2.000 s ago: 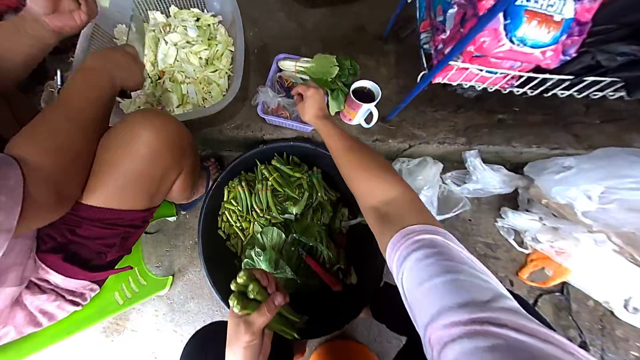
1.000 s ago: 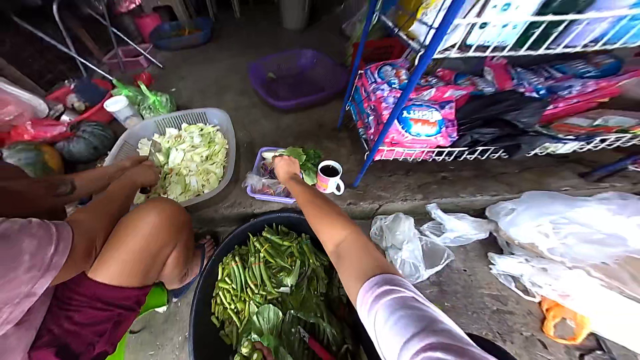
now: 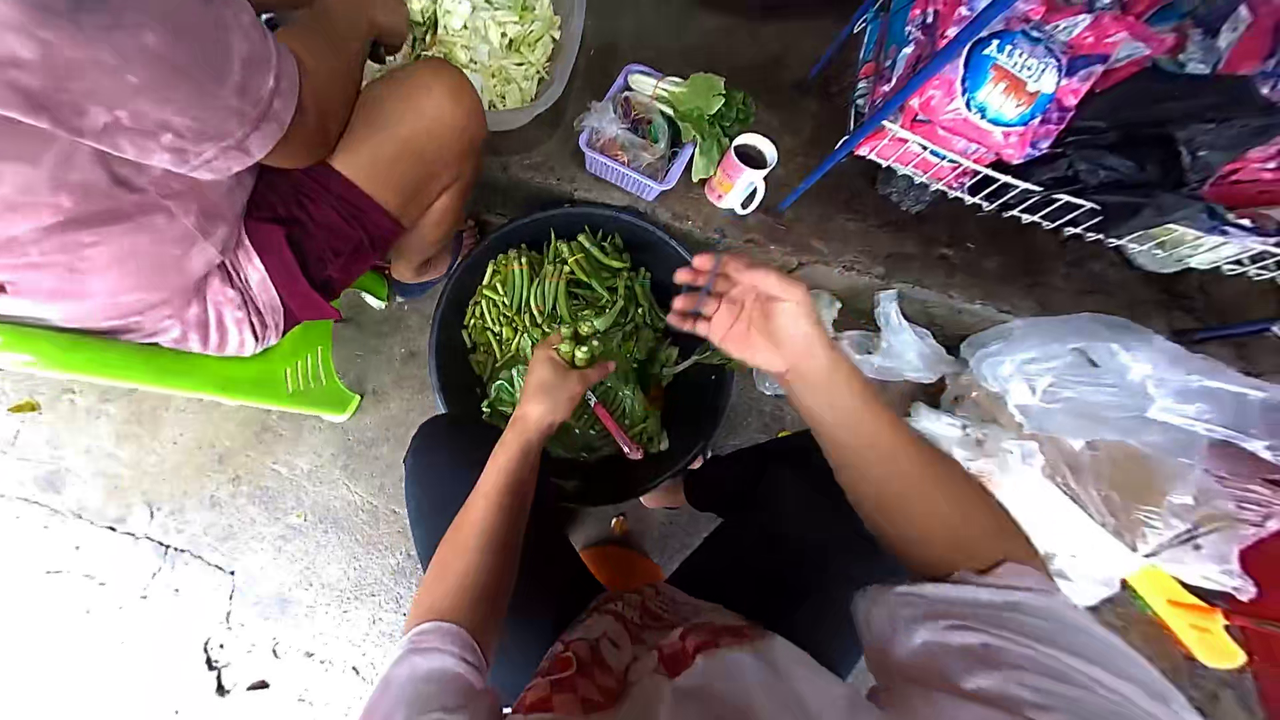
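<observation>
My left hand (image 3: 562,385) is closed around a bunch of okra (image 3: 578,347), held above a large black tub (image 3: 440,335). Okra pods (image 3: 535,285), some banded in bundles, and leafy greens fill much of the tub. A knife with a red handle (image 3: 615,430) lies on the greens, just right of my left wrist. Over the tub's right rim, my right hand (image 3: 745,305) is raised palm up with a thin dark rubber band (image 3: 708,285) across its fingers. Behind the tub stands a small purple basket (image 3: 630,180) with plastic-bagged items and pak choi (image 3: 705,110).
A mug of dark liquid (image 3: 742,172) stands beside the basket. At left another person sits on a green plastic stool (image 3: 300,375), near a container of chopped cabbage (image 3: 500,50). Plastic bags (image 3: 1110,380) lie at right, below a wire rack (image 3: 980,185) with detergent packs.
My right hand has left the purple basket and is now over the tub's right side, with a band on its fingers. The view has tilted down since one second ago.
</observation>
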